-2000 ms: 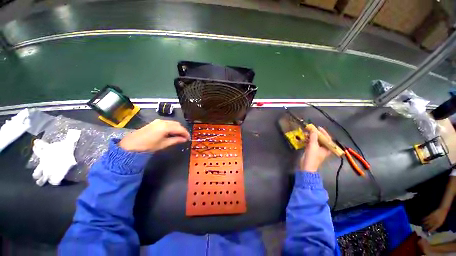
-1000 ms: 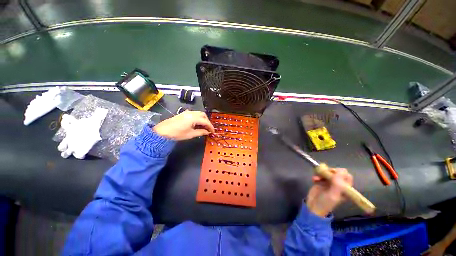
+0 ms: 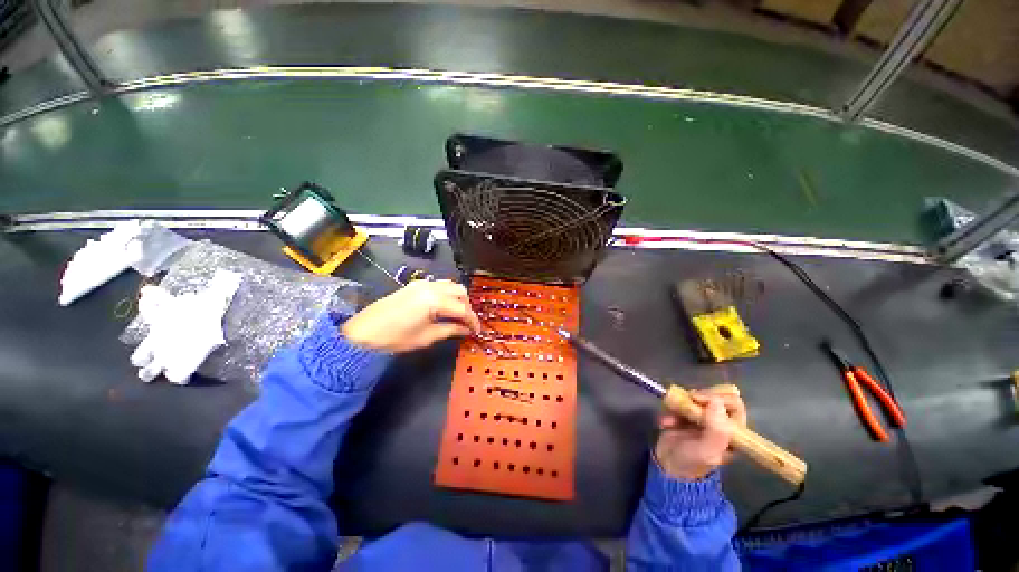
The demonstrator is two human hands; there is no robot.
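Observation:
The orange-red perforated jig board point(image 3: 510, 445) lies flat in front of me, with small dark leaded parts across its upper and middle rows. My left hand point(image 3: 416, 317) is at the board's upper left edge, fingertips pinched; the thin solder wire point(image 3: 377, 264) runs from the reel point(image 3: 312, 222) towards this hand. Whether the pinched fingers grip the wire is small but appears so. My right hand point(image 3: 701, 430) holds the soldering iron point(image 3: 741, 441) by its wooden handle, right of the board. The iron's tip is at the board's right edge, by the upper rows.
The black fan point(image 3: 525, 223) stands behind the board. The yellow iron stand point(image 3: 724, 333) and orange-handled pliers point(image 3: 867, 394) lie to the right. White gloves point(image 3: 184, 324) and clear plastic point(image 3: 263, 318) lie left. A blue crate point(image 3: 894, 547) shows below right. The green conveyor point(image 3: 335, 140) runs behind.
The iron has left the yellow stand area and its tip has come left to the board's right edge. My left hand stays at the board's upper left. The view has shifted.

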